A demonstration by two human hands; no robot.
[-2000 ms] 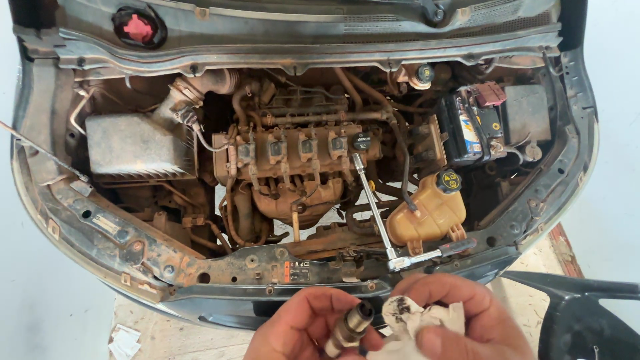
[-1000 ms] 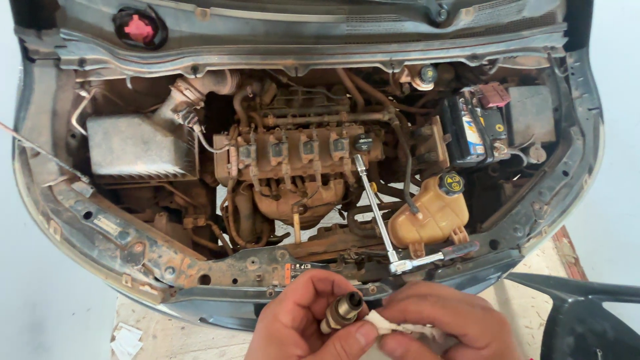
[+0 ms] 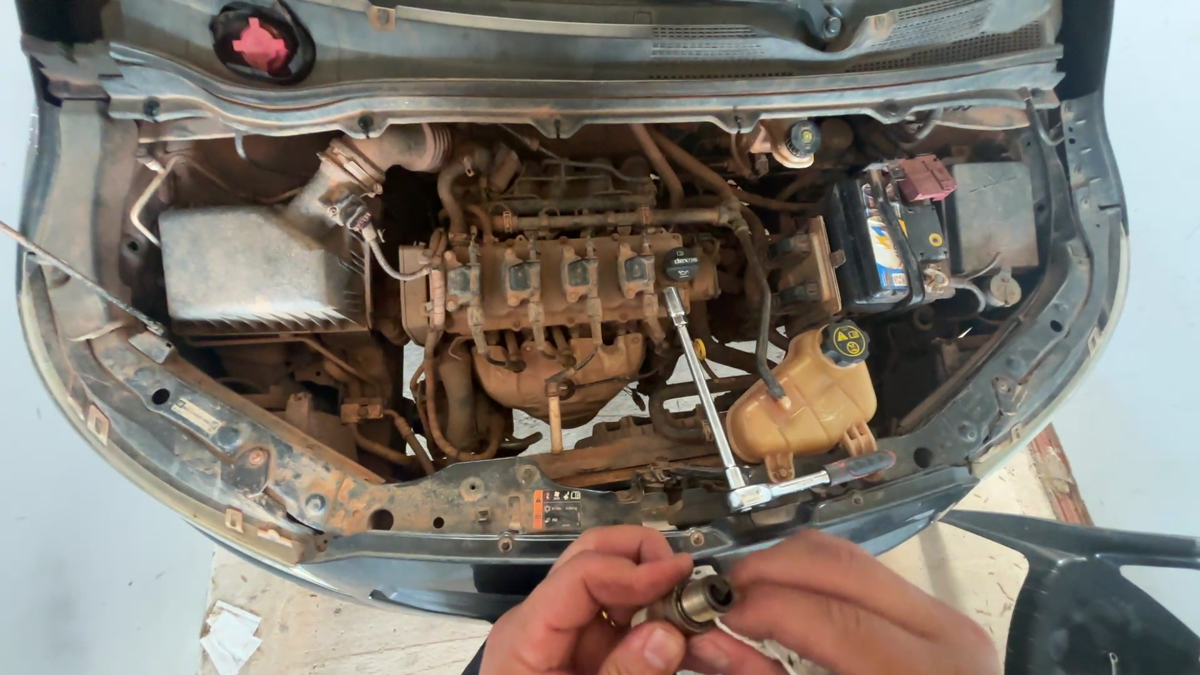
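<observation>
A metal cylindrical part (image 3: 698,603), perhaps a sensor or socket, is pinched between the thumb and fingers of my left hand (image 3: 600,609), just in front of the car's front edge. My right hand (image 3: 848,609) is close against it on the right, fingers curled; a bit of whitish cloth or paper (image 3: 783,656) shows beneath them. Beyond my hands, a ratchet wrench (image 3: 797,486) with a long extension bar (image 3: 705,389) lies across the front crossmember, its far end by the black oil filler cap (image 3: 682,264).
The dusty engine (image 3: 553,281) fills the middle of the bay. Around it are an air filter box (image 3: 262,267), a coolant expansion tank (image 3: 806,403) and a battery (image 3: 877,244). A thin rod (image 3: 84,277) slants in at left. White paper (image 3: 230,639) lies at lower left, a black plastic part (image 3: 1087,600) at lower right.
The white cloth or paper, earlier in plain sight at my right hand, is now mostly hidden under its fingers. My right hand has closed in on the metal part. The wrench has stayed put.
</observation>
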